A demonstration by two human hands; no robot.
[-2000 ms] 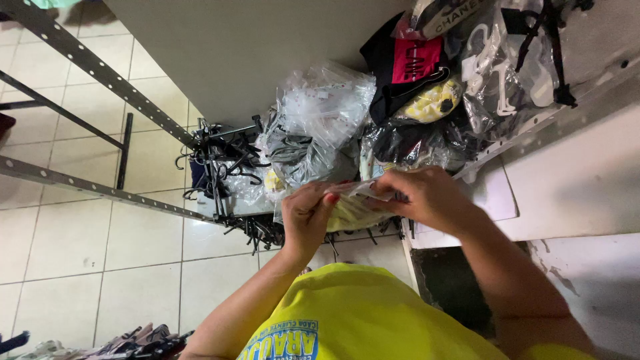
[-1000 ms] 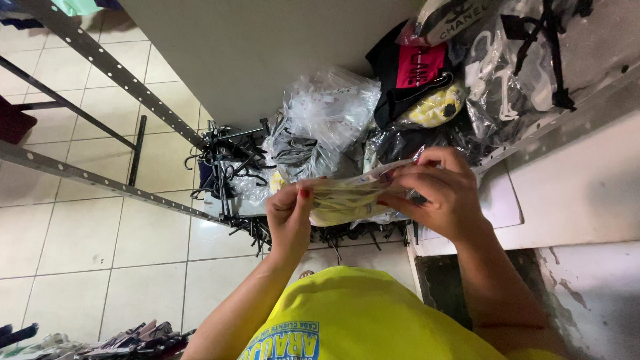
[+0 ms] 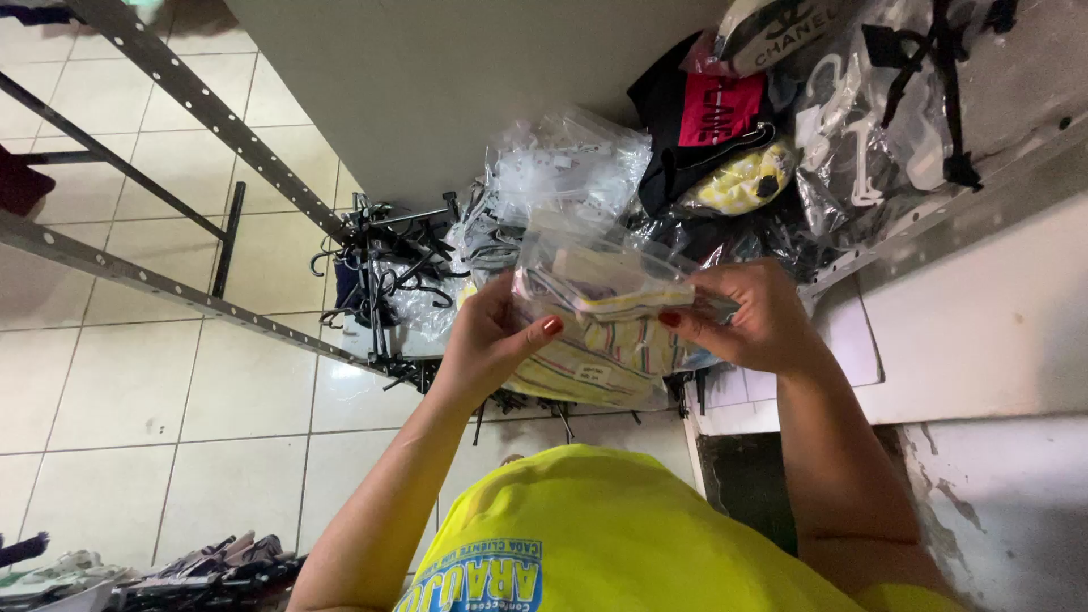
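A clear plastic bag (image 3: 608, 340) holds a folded yellow garment with coloured stripes and a small white label bearing writing. My left hand (image 3: 501, 327) grips the bag's left side, its thumb over the front. At the other side my right hand (image 3: 744, 314) pinches the bag's upper right edge between thumb and fingers. The bag is held in front of the shelf, with its clear upper part spread between both hands. Just behind it lie more clear plastic bags (image 3: 569, 166) and a grey bagged garment (image 3: 493, 238).
Black plastic hangers (image 3: 399, 263) crowd the shelf's left end. Rightward are a black and red garment (image 3: 722, 106), a yellow patterned bagged item (image 3: 748, 178) and bagged white hangers (image 3: 863, 161). Perforated metal uprights (image 3: 195, 102) stand at left. More garments on hangers (image 3: 212, 578) show at lower left.
The bag was seen nearly edge-on between my hands; now its face shows, with the striped garment and label visible. My hands still hold its sides.
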